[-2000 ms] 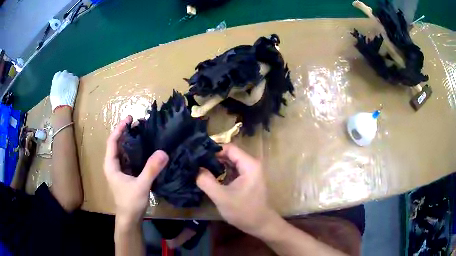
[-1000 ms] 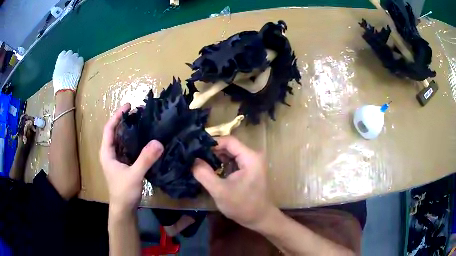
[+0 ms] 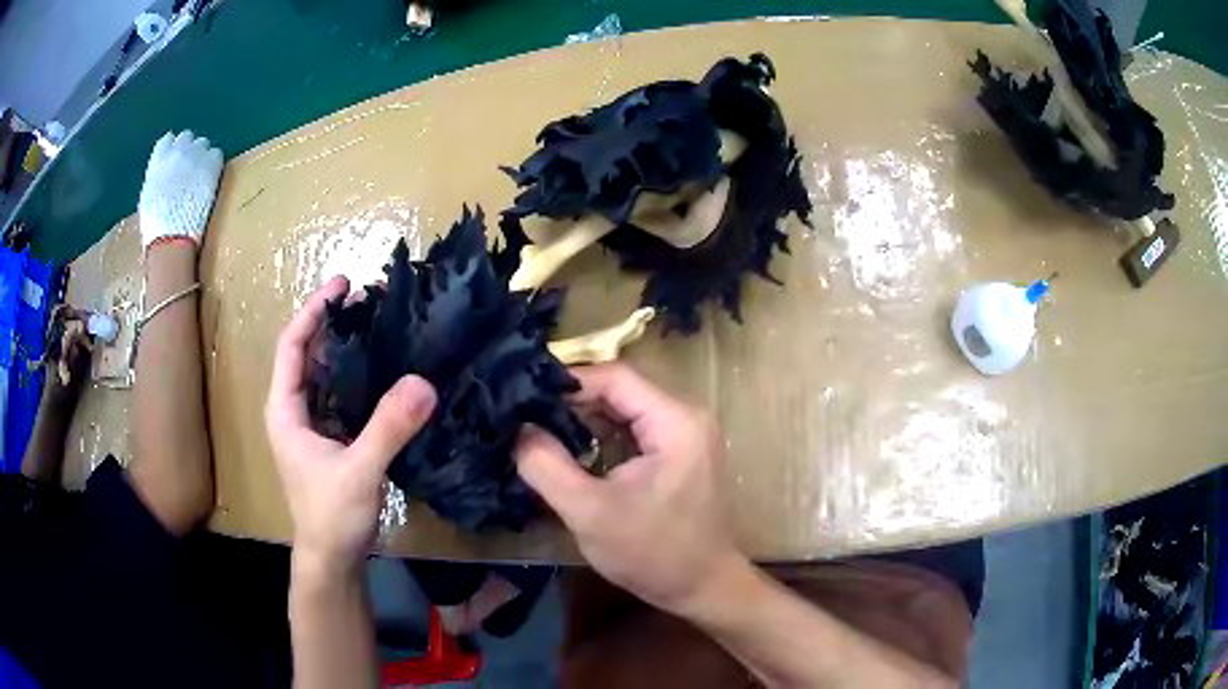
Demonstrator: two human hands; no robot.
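A ragged black assembly [image 3: 451,384] is between my two bare hands at the table's near edge. My left hand [image 3: 337,438] holds its left side, thumb on top. My right hand [image 3: 640,491] pinches its lower right edge between thumb and fingers; the pinched spot is partly hidden. A cream bone-shaped part [image 3: 606,339] sticks out to the right above my right hand. A second black assembly [image 3: 626,148] with cream parts lies just beyond. A white glue bottle [image 3: 994,327] with a blue tip lies at the right.
The tan table [image 3: 795,444] has shiny film. An open black assembly [image 3: 1077,121] with a brown tag [image 3: 1149,253] lies at the far right. A neighbour's white-gloved hand [image 3: 181,186] rests at left. A green belt [image 3: 310,81] runs behind. A bin [image 3: 1155,592] of dark pieces is low right.
The view has shifted, so the table items sit slightly higher and further right than two seconds ago. My hands keep the same hold. A small piece on the belt has moved left.
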